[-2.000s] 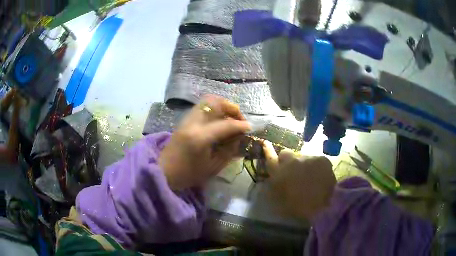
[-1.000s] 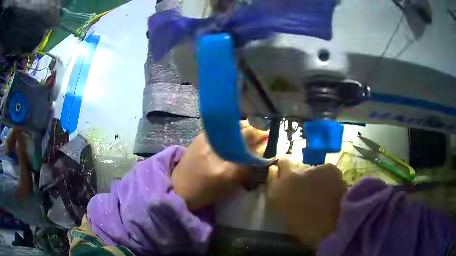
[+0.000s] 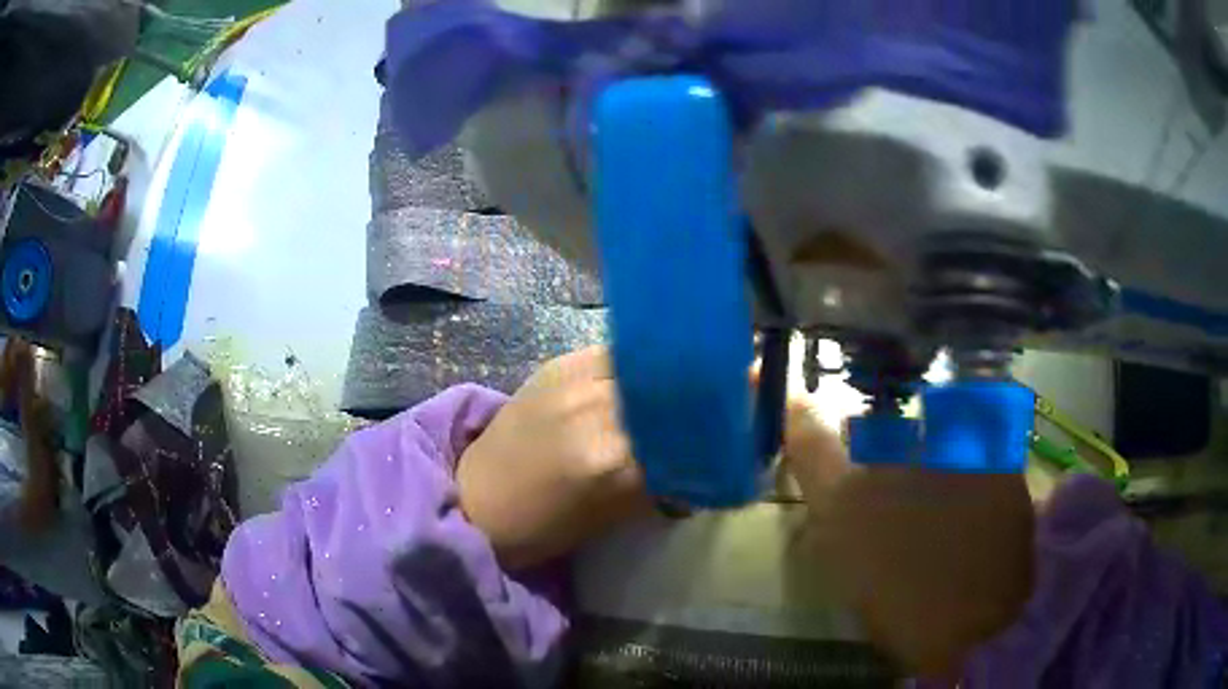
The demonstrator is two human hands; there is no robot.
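Observation:
The white sewing machine head (image 3: pixel 862 189) fills the upper right, close up, with a purple cloth tie (image 3: pixel 539 54) around it. Its blue guard (image 3: pixel 680 296) hides the fingers of my left hand (image 3: pixel 552 458), which lies bent at the bed left of the needle area. My right hand (image 3: pixel 929 552) is blurred at the right of the needle area, partly behind blue tension knobs (image 3: pixel 976 425). A tiny dark edge shows under the guard between the hands; what they hold is hidden. Grey bands (image 3: pixel 471 350) lie overlapped left of the machine.
Blue tape strips (image 3: pixel 189 215) lie on the white table (image 3: pixel 296 175). A loose pile of cut pieces (image 3: pixel 162 498) is at the left. Yellow-green snips (image 3: pixel 1084 442) lie right of my right hand. Another person's arm (image 3: pixel 38 431) shows at the far left.
The view has moved closer to the machine head, so the guard and knobs look larger. Both hands have come to the needle area; the dark piece between them is now mostly hidden.

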